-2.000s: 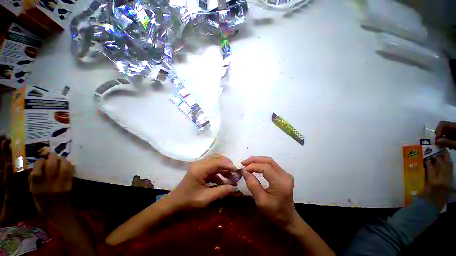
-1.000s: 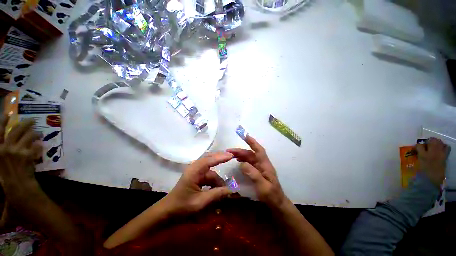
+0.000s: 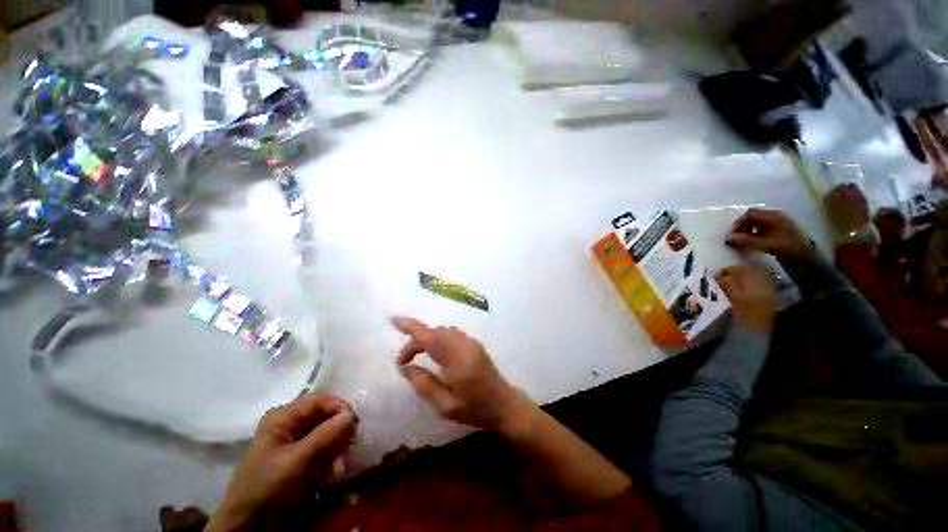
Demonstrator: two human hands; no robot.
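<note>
My left hand [image 3: 286, 452] is at the table's near edge, thumb and fingers pinched together. A small dark bit at its fingertips looks like the hologram sticker [image 3: 352, 414], mostly hidden. My right hand [image 3: 452, 374] is just to the right, fingers apart and index finger stretched out; I see nothing in it. The sticker strip [image 3: 231, 314] hangs from the pile of label strips [image 3: 78, 171] at left. An empty backing strip [image 3: 156, 424] curves in a loop left of my hands. A flat yellow-green piece [image 3: 454, 292] lies beyond my right hand.
A person in grey sleeves [image 3: 717, 400] sits at right, hands by an orange and white retail box [image 3: 665, 275]. White packs [image 3: 577, 52] lie at the back. A black object [image 3: 754, 104] and another person's hands [image 3: 847, 208] are at upper right.
The view has swung right, bringing the right-hand neighbour's box closer to the middle. The shiny sticker on my right index fingertip no longer shows. My hands are farther apart.
</note>
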